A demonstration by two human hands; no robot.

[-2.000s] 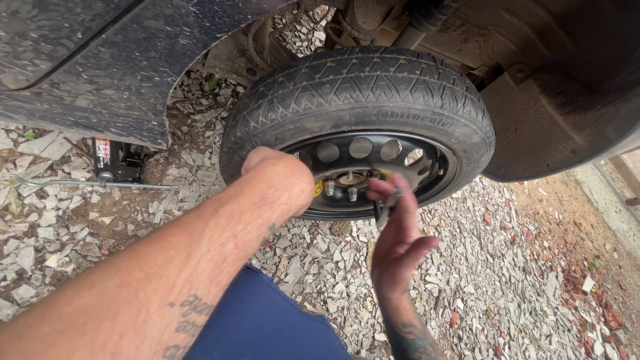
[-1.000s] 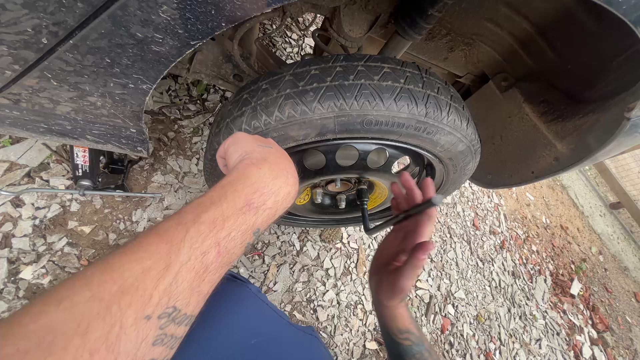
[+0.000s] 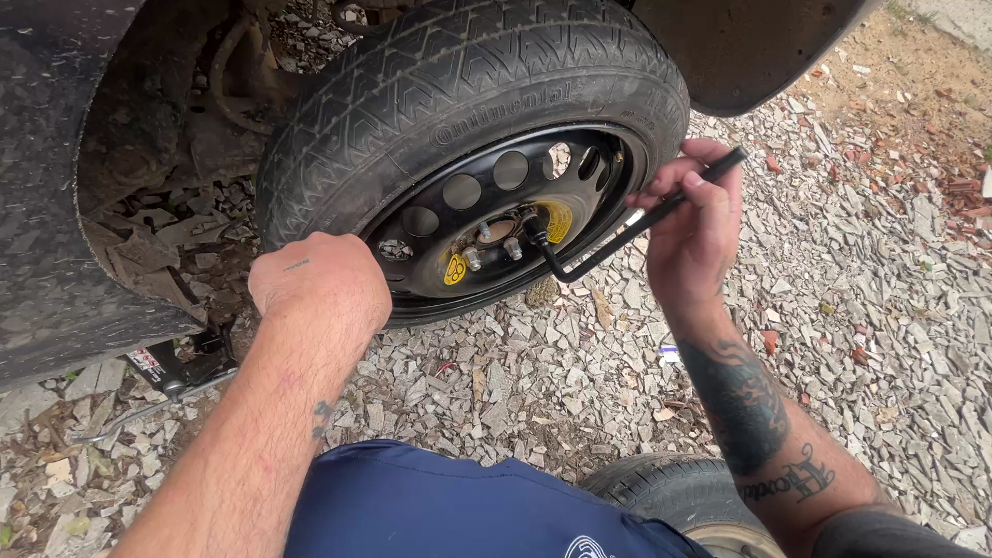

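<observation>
A Continental spare tyre (image 3: pixel 496 101) on a black steel rim (image 3: pixel 465 192) stands in the car's wheel arch. My left hand (image 3: pixel 322 279) grips the tyre at its lower left edge, its fingers hidden behind the knuckles. My right hand (image 3: pixel 697 217) holds the long arm of a black L-shaped lug wrench (image 3: pixel 620 240), thumb on top. The wrench's socket (image 3: pixel 535 229) sits on a wheel bolt at the right of the hub. Several other silver wheel bolts (image 3: pixel 513 248) show around the hub centre, near yellow stickers (image 3: pixel 456 269) on the rim.
A jack (image 3: pixel 174 368) with a metal crank rod (image 3: pixel 132 418) is under the dark car body (image 3: pixel 46 194) at left. Another wheel (image 3: pixel 666 488) lies on the gravel (image 3: pixel 496 387) at the bottom, partly behind my clothing. The wheel-arch liner (image 3: pixel 728 46) hangs at upper right.
The wrench's long arm has swung up and to the right, with my right hand now closed around it; a second ago that hand was more open. My left hand stays on the tyre. The view has moved nearer.
</observation>
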